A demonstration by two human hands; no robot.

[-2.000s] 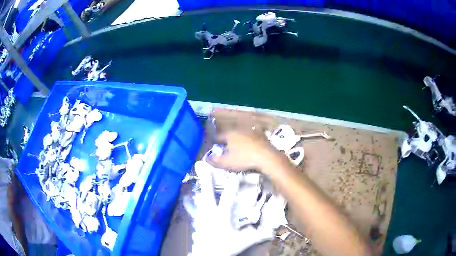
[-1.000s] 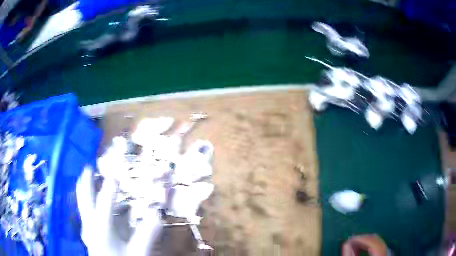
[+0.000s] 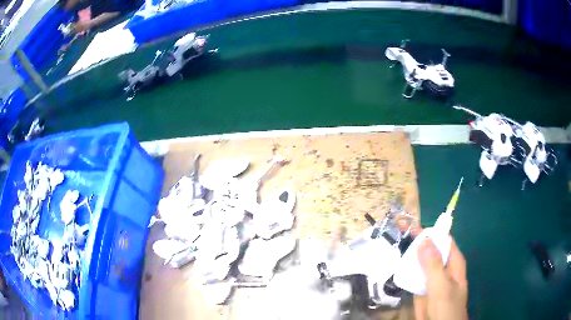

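Observation:
My right hand, bare, holds the white glue bottle at the lower right, its yellow-green nozzle tilted up and right. A white motorcycle body with dark and chrome parts is just left of the bottle and partly overlapped by it. My left hand, in a white glove, is overexposed at the bottom edge and grips the body's left side; its fingers blend into the white parts. A pile of white side covers lies on the brown cardboard, left of the body.
A blue crate of white parts stands at left. Motorcycle units sit on the green conveyor, one at upper right. Two more units stand by the belt edge at right. A small dark thing lies at far right. A person's arm shows upper left.
The view has swung right. The bottle, earlier lying on the green top, is now in my right hand. My gloved hand has moved from the cover pile to a motorcycle body, now over the cardboard.

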